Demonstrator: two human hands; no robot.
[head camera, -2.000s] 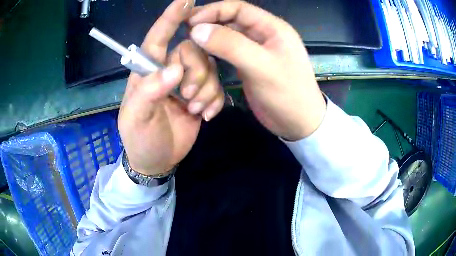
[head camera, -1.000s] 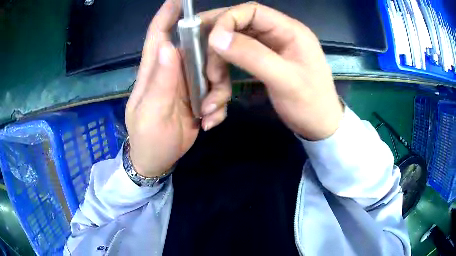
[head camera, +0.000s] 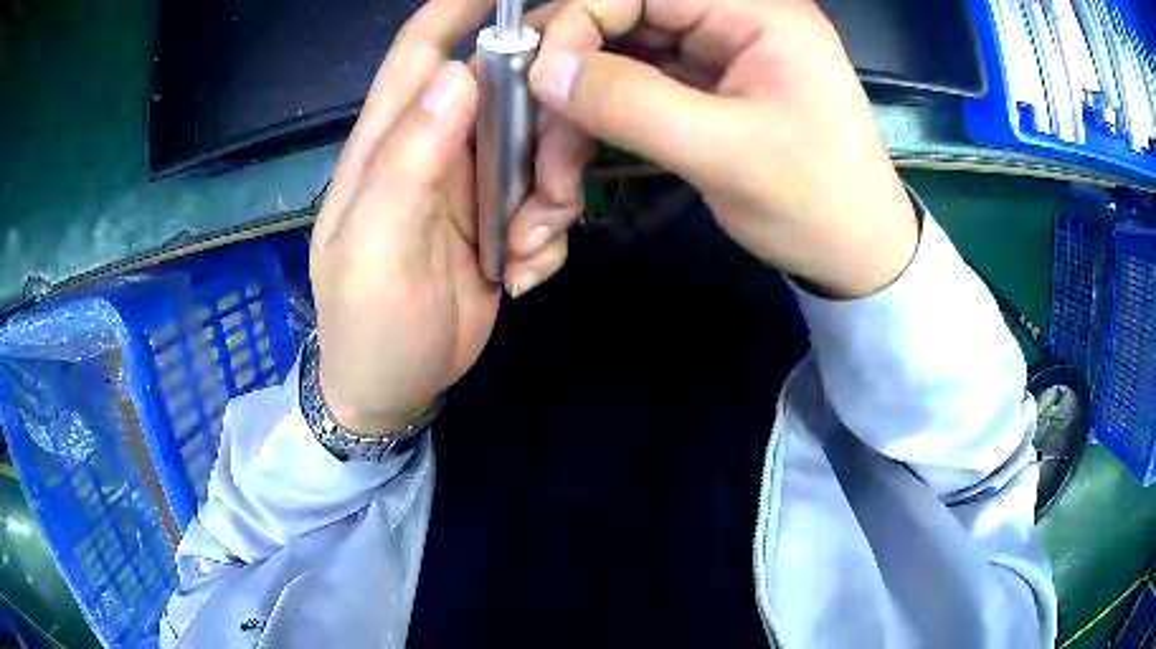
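Observation:
A stepped metal shaft (head camera: 505, 165) stands upright in my left hand (head camera: 399, 273), its thick grey body lying between thumb and fingers. The pale collar (head camera: 508, 41) is at the top of the body, and the thin bright stem runs up out of the picture's top edge. My right hand (head camera: 748, 140) is just right of the collar, its thumb and forefinger bent together beside the shaft. Whether it pinches anything, or touches the shaft, cannot be made out. A black tray (head camera: 254, 95) lies behind the hands.
A blue parts tray (head camera: 1001, 121) with bright rods (head camera: 1046, 76) is at the upper right. A blue crate with clear film (head camera: 108, 418) is below the bench at left. More blue crates (head camera: 1122, 342) and a round black wheel-like object (head camera: 1059, 437) are at right.
The shaft has swung from lying tilted to the left to standing upright in my left hand. My right hand has moved right, to beside the collar.

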